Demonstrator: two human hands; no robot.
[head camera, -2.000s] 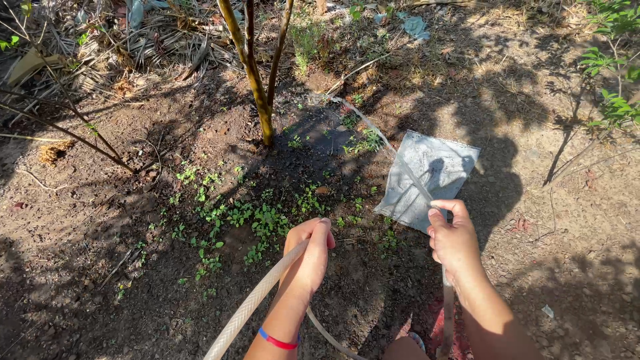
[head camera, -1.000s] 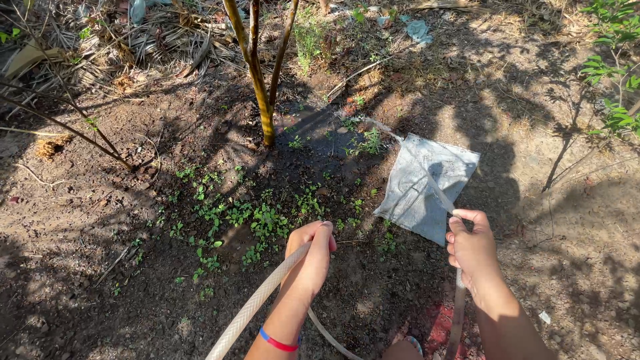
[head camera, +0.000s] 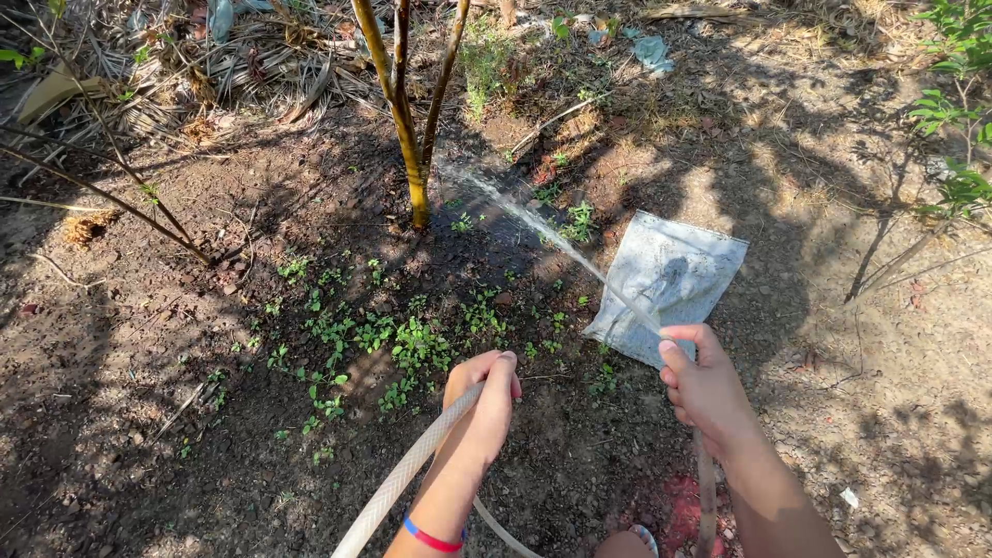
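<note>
My right hand (head camera: 709, 387) grips the end of a garden hose, its thumb and forefinger at the mouth. Water (head camera: 542, 229) sprays from there up and left onto wet soil by the base of a yellowish, forked trunk (head camera: 418, 186). My left hand (head camera: 484, 407), with a red and blue wristband (head camera: 434, 536), is closed around a pale braided length of the hose (head camera: 411, 469). A whitish woven sack (head camera: 674, 271) lies flat on the ground beyond my right hand, partly behind the stream.
Small green weeds (head camera: 418, 345) grow before the trunk. Dry palm fronds (head camera: 302, 85) and bluish plastic scraps (head camera: 652, 53) lie at the back. Bare thin branches (head camera: 116, 198) stand at left, a leafy shrub (head camera: 961, 116) at right. Part of a foot in footwear (head camera: 643, 539) shows at the bottom edge.
The water stream has shifted: two seconds ago it arched higher over the sack, and now it runs straighter, landing close beside the trunk. My left hand has stayed about in place, still around the hose.
</note>
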